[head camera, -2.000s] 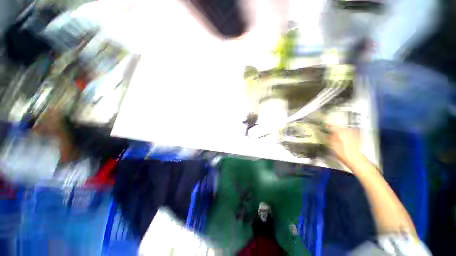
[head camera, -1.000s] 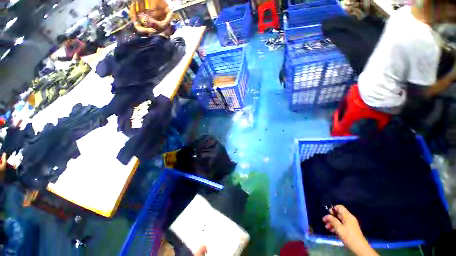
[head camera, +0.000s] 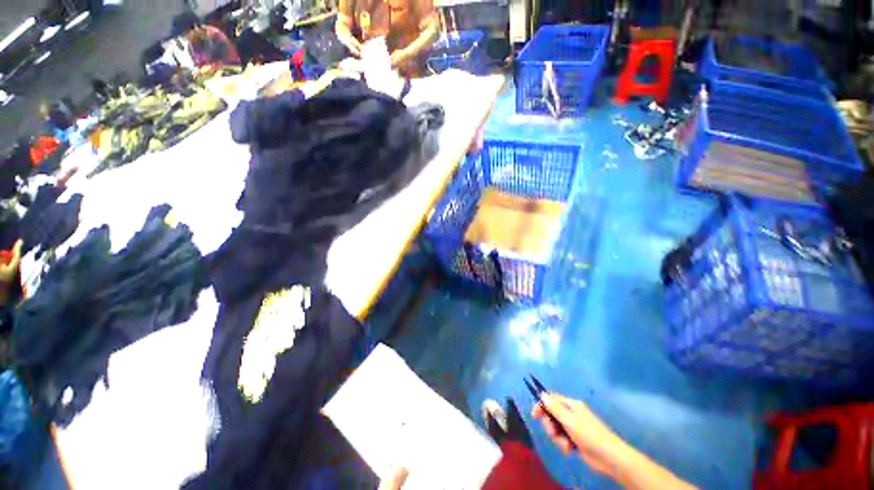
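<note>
My right hand (head camera: 572, 428), at the lower middle right, is closed around small dark pointed snips (head camera: 537, 388) with the tips pointing up and left. My left hand (head camera: 394, 479) shows only as a fingertip or thumb at the bottom edge, on the near edge of a flat white sheet or card (head camera: 412, 417). The sheet is held tilted in front of me. A patch of pale yellowish pieces (head camera: 273, 340) lies on a dark garment (head camera: 326, 383) at the table's near end; they are too blurred to tell apart.
The white table (head camera: 153, 407) has a yellow-orange edge and carries a garment heap (head camera: 335, 144) and a second dark pile (head camera: 105, 297). A person (head camera: 388, 29) stands at its far end. Blue crates (head camera: 508, 215) and red stools (head camera: 646, 69) stand on the blue floor.
My view has turned left and moved up to the table. The large crate of dark cloth has left the picture. My hands still hold the snips and the white sheet.
</note>
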